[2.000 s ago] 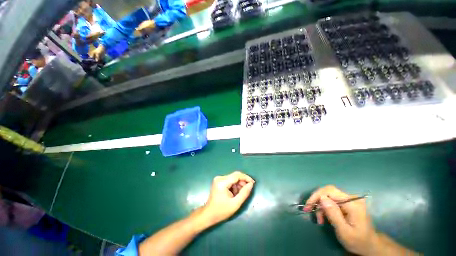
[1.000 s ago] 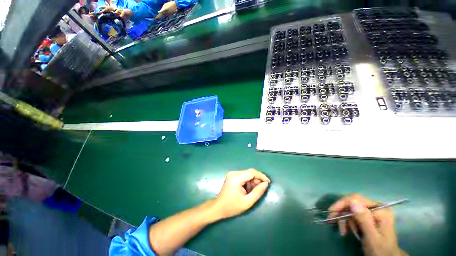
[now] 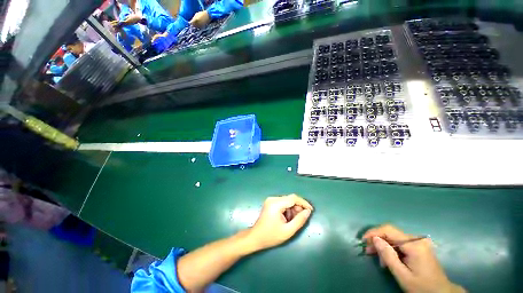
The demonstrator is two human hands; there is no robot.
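Note:
My right hand (image 3: 404, 252) holds thin silver tweezers (image 3: 414, 240) above the green bench at the lower right; their tips are blurred near my fingertips. My left hand (image 3: 284, 220) rests on the bench at the lower middle, fingers curled and thumb against the fingertips. Whether something small is pinched in it cannot be told. Two clear blister trays of small black ringed modules lie side by side, the left one (image 3: 356, 91) and the right one (image 3: 467, 80), on a white board (image 3: 401, 163) beyond my right hand.
A small blue bin (image 3: 235, 142) with tiny scraps stands on the bench's white stripe (image 3: 149, 147), left of the board. Tiny white bits (image 3: 198, 184) lie on the green surface. People in blue sleeves (image 3: 225, 8) work across the line at upper left. A yellow-wrapped post (image 3: 50, 133) is at far left.
The view has shifted, so bin and board sit further right than two seconds ago. The tweezers in my right hand have turned and show less length. My left hand keeps its curled pose.

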